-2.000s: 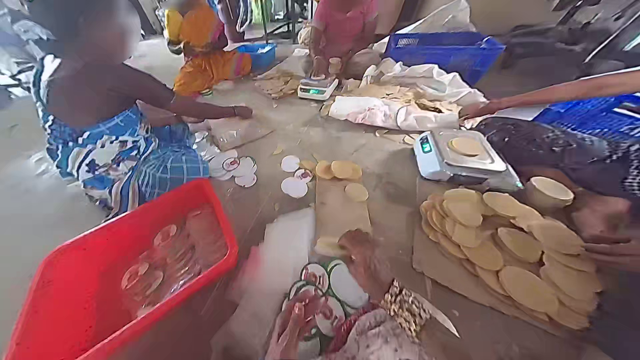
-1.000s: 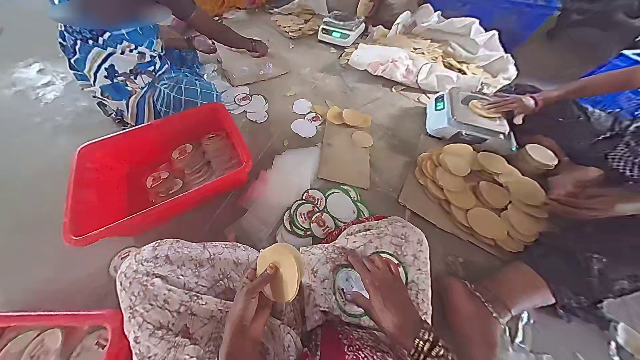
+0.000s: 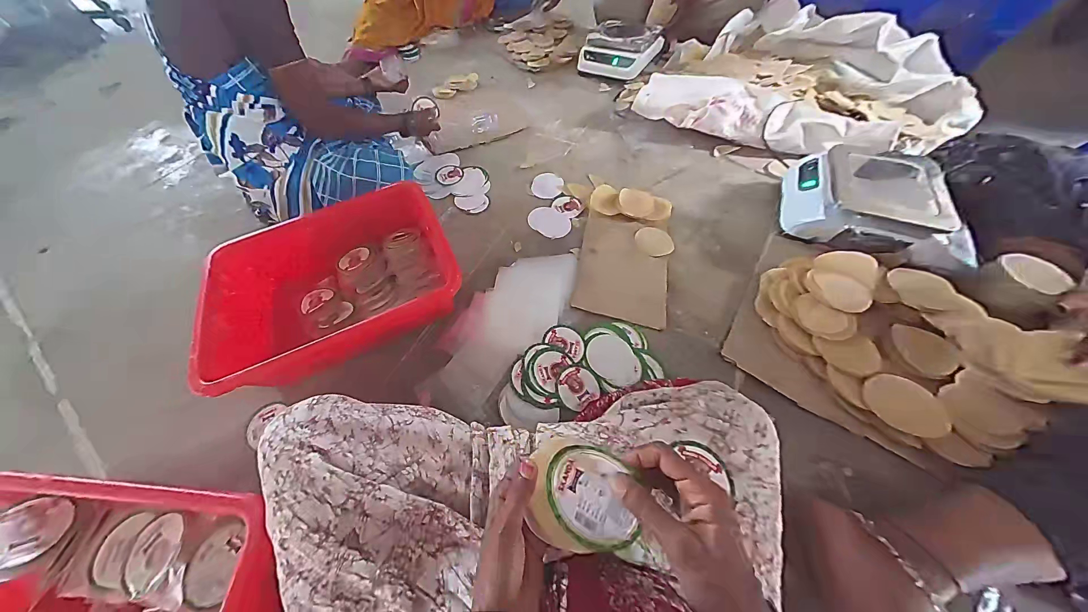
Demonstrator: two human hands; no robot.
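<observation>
Over my lap, my left hand (image 3: pixel 514 531) grips a stack of round, thin, pale yellow discs (image 3: pixel 544 510) from the left. My right hand (image 3: pixel 693 523) holds a round printed label with a green rim (image 3: pixel 592 497) against the face of that stack. Another round label (image 3: pixel 704 463) lies on my right thigh, partly behind my fingers. Just beyond my knees is a pile of green-rimmed round labels (image 3: pixel 578 387). Clear plastic sheets (image 3: pixel 527 297) lie beside it. Several yellow discs (image 3: pixel 636 204) rest at the far end of a cardboard piece (image 3: pixel 620 285).
A red tub (image 3: pixel 246 314) with packed discs stands front left, another red tub (image 3: pixel 255 510) near left. At right, many discs (image 3: pixel 850 353) lie on cardboard beside a digital scale (image 3: pixel 867 200). A white sack (image 3: pixel 918 76) holds broken discs. A person in blue cloth (image 3: pixel 357 174) sits far left.
My right hand has lifted a label from my lap and brought it to the disc stack in my left hand. A co-worker's hand has left the scale's plate.
</observation>
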